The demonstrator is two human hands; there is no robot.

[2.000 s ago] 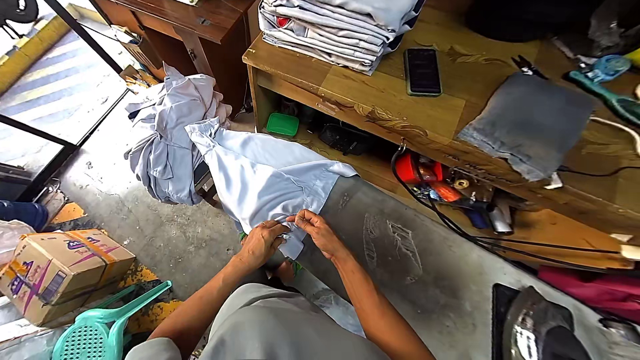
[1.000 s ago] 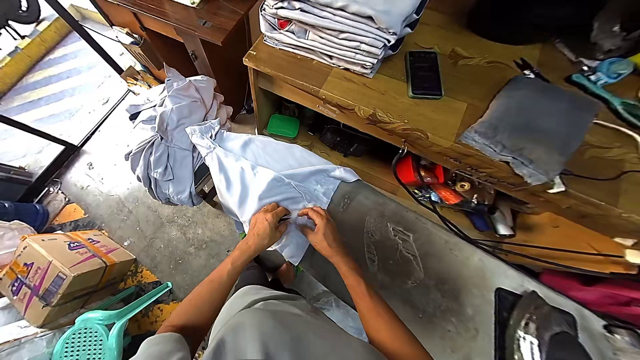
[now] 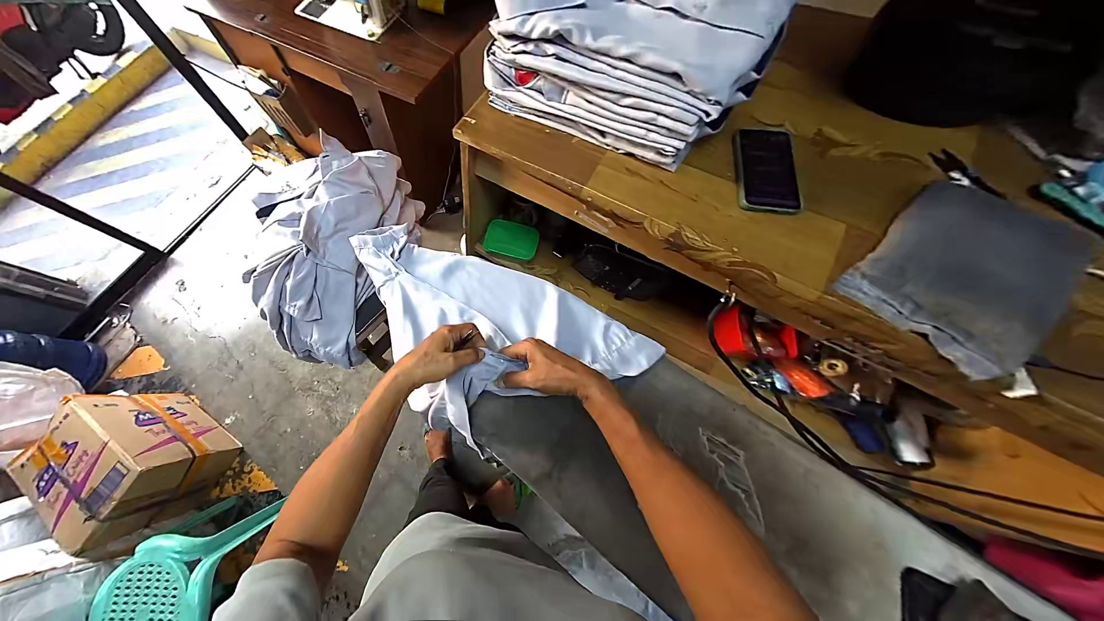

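Observation:
A light blue cloth garment [image 3: 517, 302] lies over the narrow end of a grey padded ironing board [image 3: 578, 466]. My left hand [image 3: 444, 354] pinches a bunched part of it between thumb and fingers. Close by on the right, my right hand [image 3: 548, 369] grips the same folded part, with a small gap between the hands. The fingertips are partly hidden in the folds. Beyond the board, a heap of similar pale garments [image 3: 323, 250] rests on a low support. A stack of folded pale garments [image 3: 612, 69] sits on the wooden cabinet.
The wooden cabinet [image 3: 655, 207] runs along the right, bearing a phone [image 3: 767, 170], a grey cloth [image 3: 970, 272] and pliers [image 3: 962, 170]. Black cables [image 3: 802, 431] hang before its shelf. A taped cardboard box [image 3: 129, 457] and a green plastic chair [image 3: 147, 578] stand at lower left.
Both hands have shifted with the garment's bunched part, and the cloth lies differently over the board's end. The view has moved, and the iron seen at lower right earlier is out of sight.

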